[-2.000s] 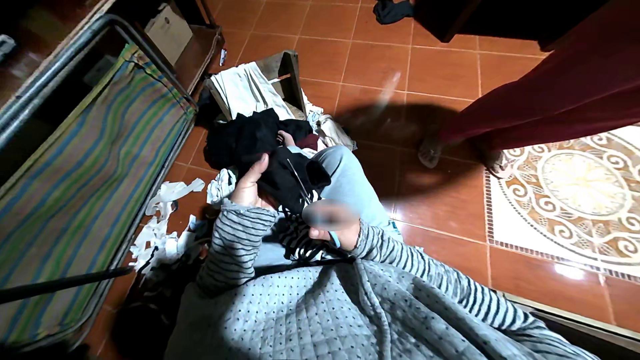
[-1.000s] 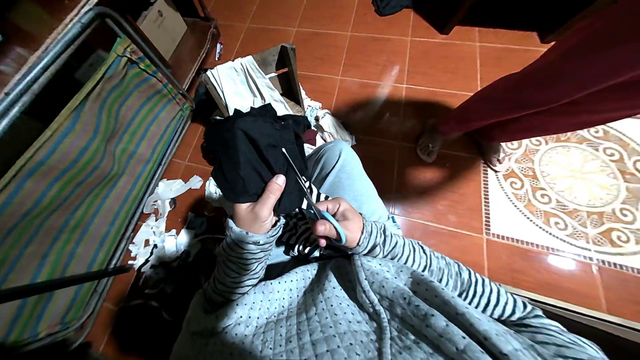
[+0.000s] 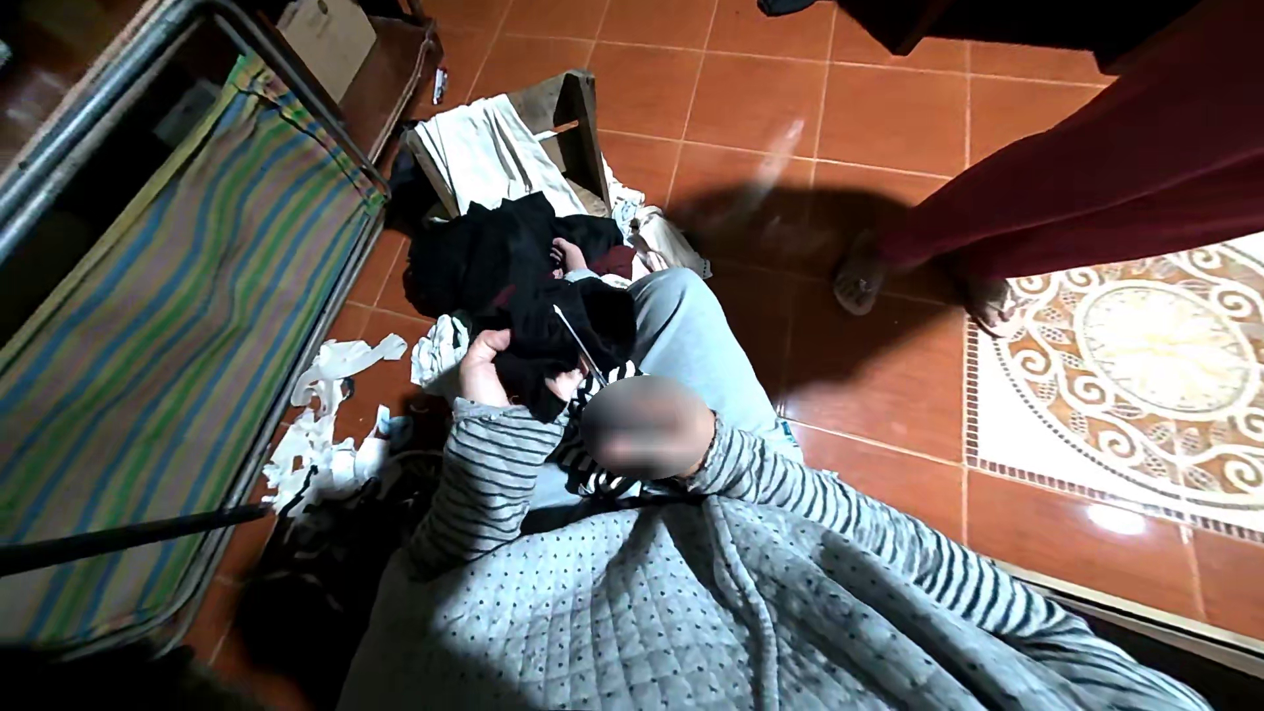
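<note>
My left hand [image 3: 486, 370] grips the near edge of a black cloth [image 3: 538, 306] spread over my lap and beyond it. The scissors [image 3: 580, 346] point up and to the left, their slim metal blades lying over the dark fabric. At their lower end is my right hand [image 3: 647, 430], which a blurred patch largely covers, so the fingers and handles are hidden. Black-and-white striped cloth [image 3: 592, 474] lies beneath and beside my right hand. Past the black cloth, white cloth [image 3: 494, 153] hangs over a wooden frame [image 3: 585, 128]. A foot [image 3: 567, 254] shows among the dark fabric.
White scraps [image 3: 326, 444] lie on the tiled floor at left, beside a striped fabric panel [image 3: 188, 326] on a metal frame. A person in dark red trousers [image 3: 1066, 178] stands at the right, near a patterned tile panel [image 3: 1155, 346]. A cardboard piece [image 3: 328, 39] is at upper left.
The black cloth, raised and spread flatter a second ago, now lies bunched lower. My left hand has moved left, away from the scissors' blades.
</note>
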